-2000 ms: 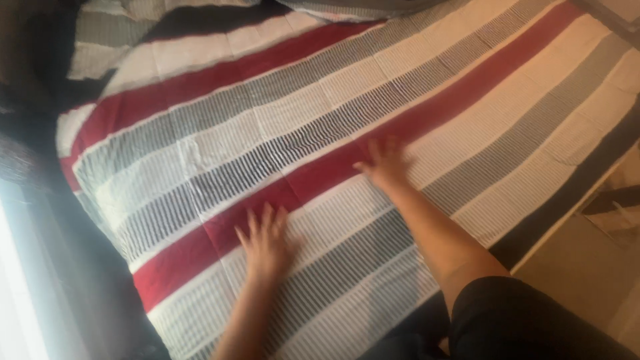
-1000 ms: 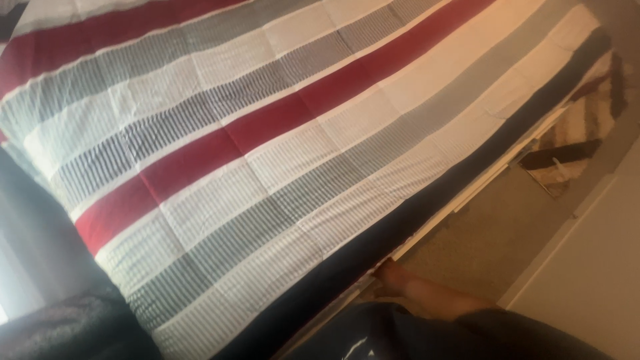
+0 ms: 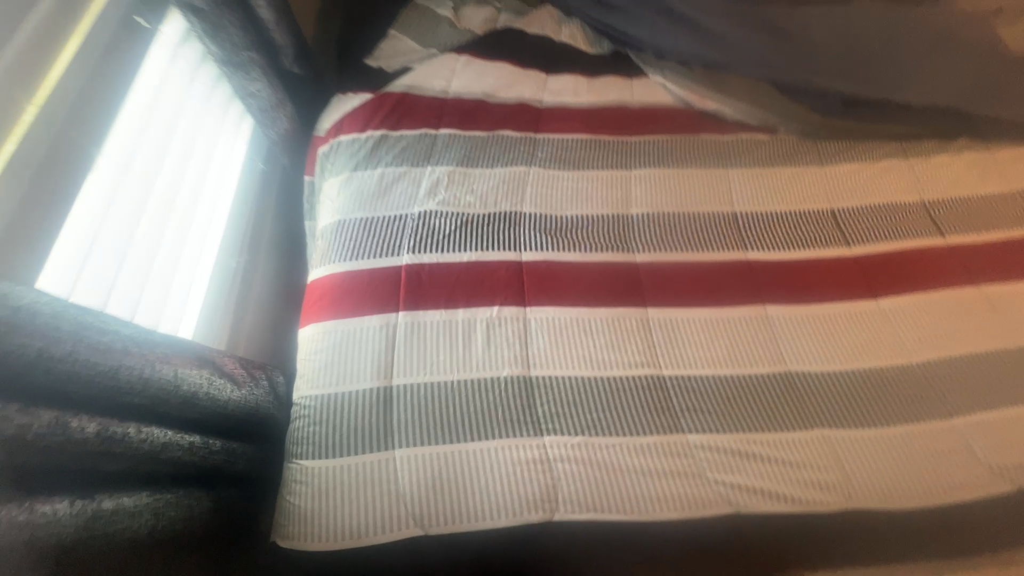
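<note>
A striped quilt [image 3: 608, 344] in red, white, grey and black lies spread over a bed, mostly flat with small wrinkles. Its left edge runs beside dark fabric, and its lower edge meets a dark band. At the top, part of the quilt is bunched, with a dark grey cloth [image 3: 768, 56] next to it and over part of it. Neither my left hand nor my right hand shows in the head view, so what they hold or touch is hidden.
On the left stands a bright window [image 3: 152, 176] with pale vertical folds or slats. Dark textured upholstery or cloth [image 3: 136, 424] fills the lower left, and a dark curtain-like fabric [image 3: 248, 72] hangs by the window's upper right.
Both hands were over the quilt two seconds back; one hand was at its lower edge a second ago. Now neither is in sight. The view has swung left toward the window.
</note>
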